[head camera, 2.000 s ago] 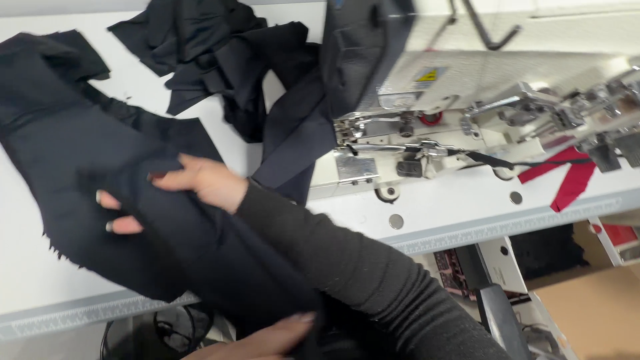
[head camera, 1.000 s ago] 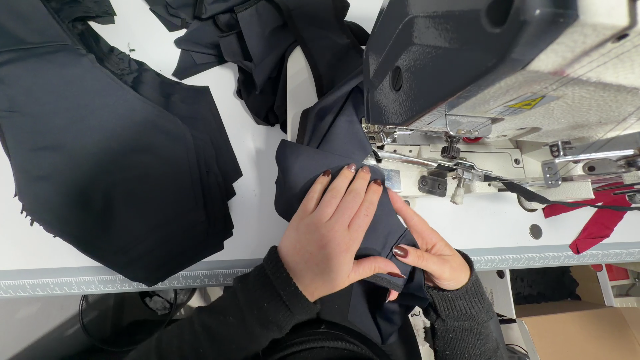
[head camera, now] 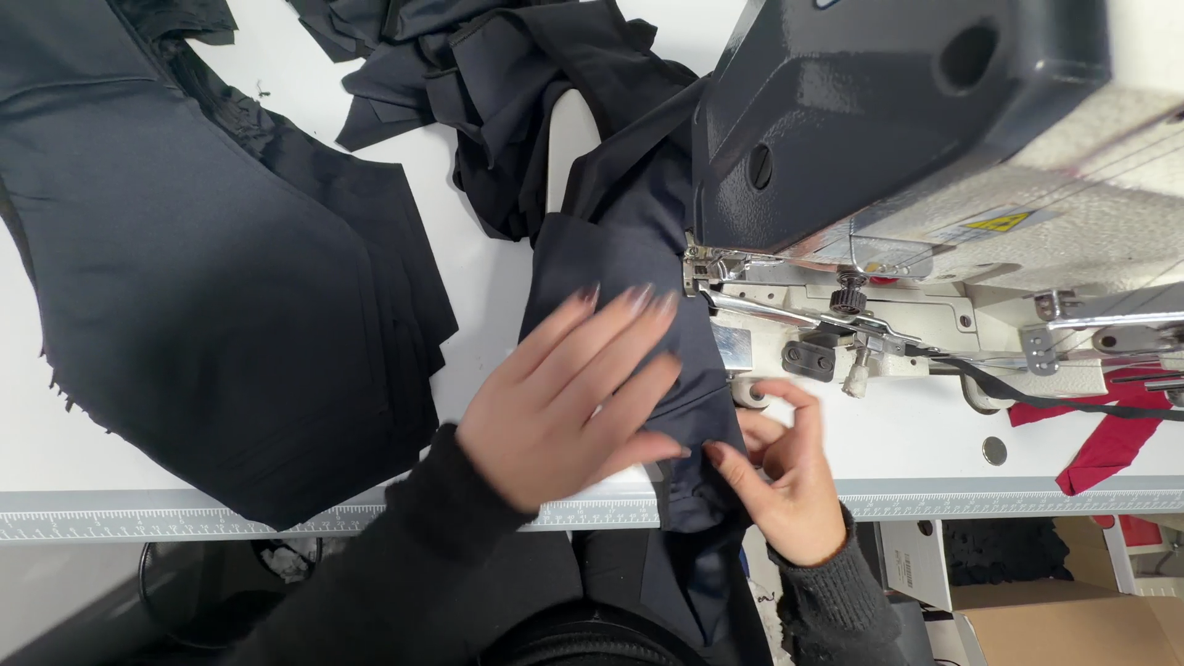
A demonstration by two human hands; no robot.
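A dark navy fabric piece (head camera: pixel 610 254) runs from beside the presser foot (head camera: pixel 700 268) of an industrial sewing machine (head camera: pixel 888 120) down over the table's front edge. My left hand (head camera: pixel 578 398) lies over this fabric, palm down, fingers spread, slightly blurred. At the cloth's right edge, my right hand (head camera: pixel 782 462) pinches it between thumb and fingers, just below the machine's bed. A narrow black strip (head camera: pixel 1017 393) leads through a metal guide (head camera: pixel 777 310) toward the foot. The needle itself cannot be made out.
A stack of dark cut fabric panels (head camera: pixel 231 305) lies at the left. More dark fabric (head camera: pixel 490 74) is heaped behind. Red fabric strips (head camera: pixel 1101 444) lie at the right. A ruler tape (head camera: pixel 999 497) lines the table's front edge, with a cardboard box (head camera: pixel 1073 629) below.
Two seconds ago my left hand was over the panels at the left; since then it has come to the fabric by the machine. Over the last second its fingers have spread.
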